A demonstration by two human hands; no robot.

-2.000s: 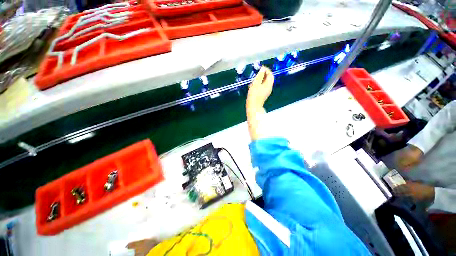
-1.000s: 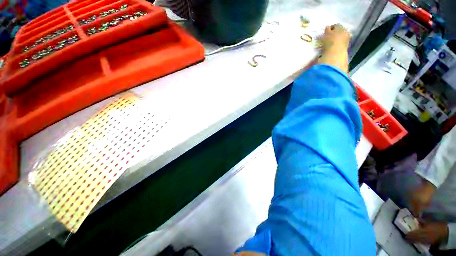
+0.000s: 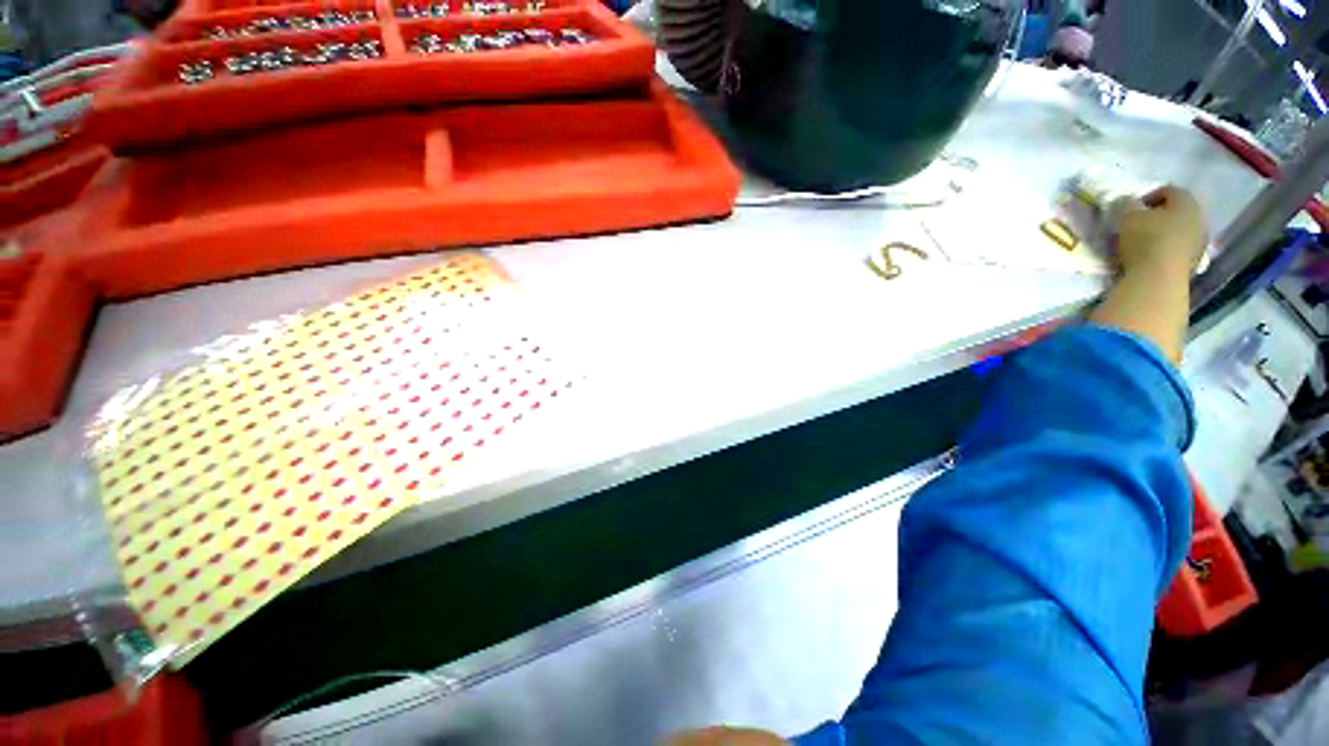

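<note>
My right hand (image 3: 1163,241) reaches out in a blue sleeve to the white ledge (image 3: 758,313) at the right. Its fingers are bent beside a small pale, yellowish part (image 3: 1090,190); blur hides whether they grip it. A small yellowish loop (image 3: 1060,233) and a curled yellowish piece (image 3: 894,261) lie to its left. A sliver of skin, apparently my left hand (image 3: 726,737), shows at the bottom edge, cut off.
Stacked orange trays (image 3: 408,182) with small metal parts stand at the upper left. A yellowish sheet with red dots (image 3: 292,437) overhangs the ledge's front edge. A dark round container (image 3: 860,95) stands behind. A slanted metal post (image 3: 1261,211) rises close right of my hand.
The view has shifted from the green conveyor to the ledge. My right hand has moved from above the conveyor to the small parts on the ledge, and stays among them.
</note>
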